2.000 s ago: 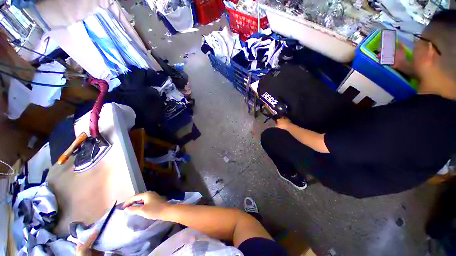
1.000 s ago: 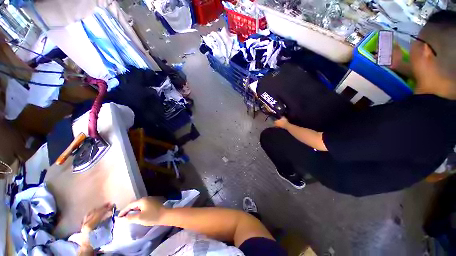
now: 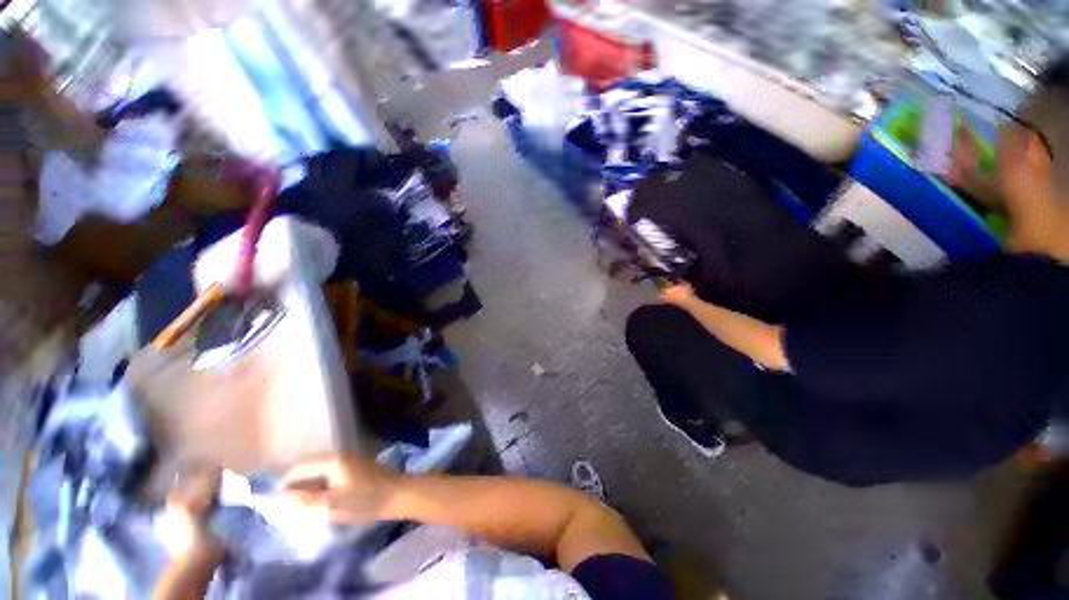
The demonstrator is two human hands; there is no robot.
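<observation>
A light grey-blue fabric piece (image 3: 281, 524) lies over the front end of the pale table and the lap, between my two hands. My right hand (image 3: 346, 486) is closed on its upper edge. My left hand (image 3: 193, 510) is at its left side, fingers bent against the cloth; it is blurred, and its grip is hard to make out. More light grey-blue pieces (image 3: 88, 492) lie heaped at the far left. The whole view is blurred, and small items in the fingers cannot be told.
The iron (image 3: 238, 331) with its red-wrapped hose and a wooden stick (image 3: 188, 316) rest on the table (image 3: 252, 410). A person in black (image 3: 903, 363) sits across the aisle on the right. A blue crate (image 3: 560, 170) of fabric and dark cloth piles stand beyond.
The view has shifted and blurred. The narrow dark strip seen between my hands earlier no longer shows clearly. My left hand is slightly lower and further left, and the cloth between the hands is spread differently.
</observation>
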